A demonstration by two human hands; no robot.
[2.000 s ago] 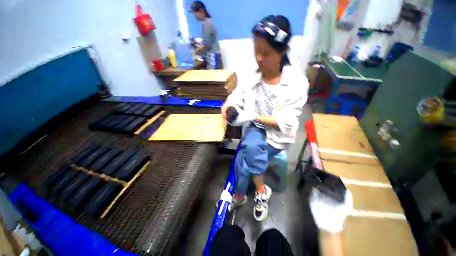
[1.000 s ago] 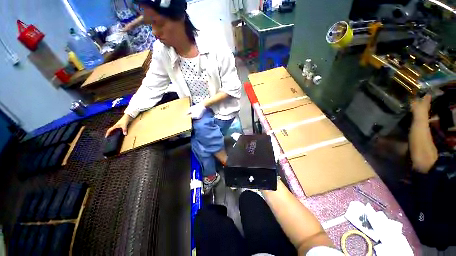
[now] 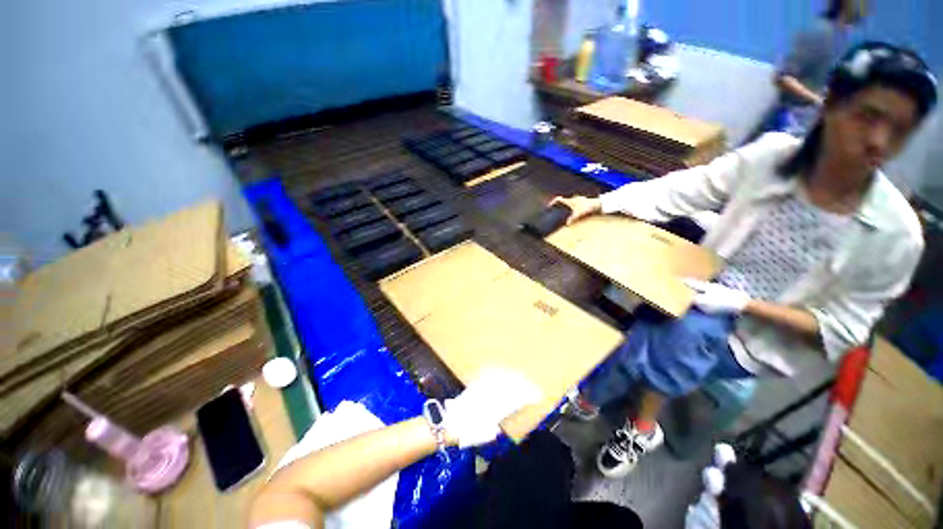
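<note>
My left hand (image 3: 494, 405), in a white glove, grips the near corner of a tan cardboard sheet (image 3: 502, 315), which lies flat over the near part of the conveyor. Nothing is on this sheet. My right hand (image 3: 713, 480) is at the bottom edge, partly cut off; its white-gloved fingertips show at the side of a black housing (image 3: 763, 504). The housing's printed face cannot be made out. Rows of black housings (image 3: 388, 222) rest on cardboard on the mesh belt, with another group (image 3: 465, 153) farther back.
A seated person (image 3: 827, 227) at right holds another cardboard sheet (image 3: 631, 253) and a black housing (image 3: 545, 219) at the belt. Blue plastic (image 3: 331, 320) edges the belt. At left are stacked cardboard (image 3: 124, 300), a phone (image 3: 230, 439) and a pink object (image 3: 157, 460).
The view has swung left to the conveyor. My left hand now shows, holding a cardboard sheet at the belt. The housing in my right hand has shifted to the bottom right edge.
</note>
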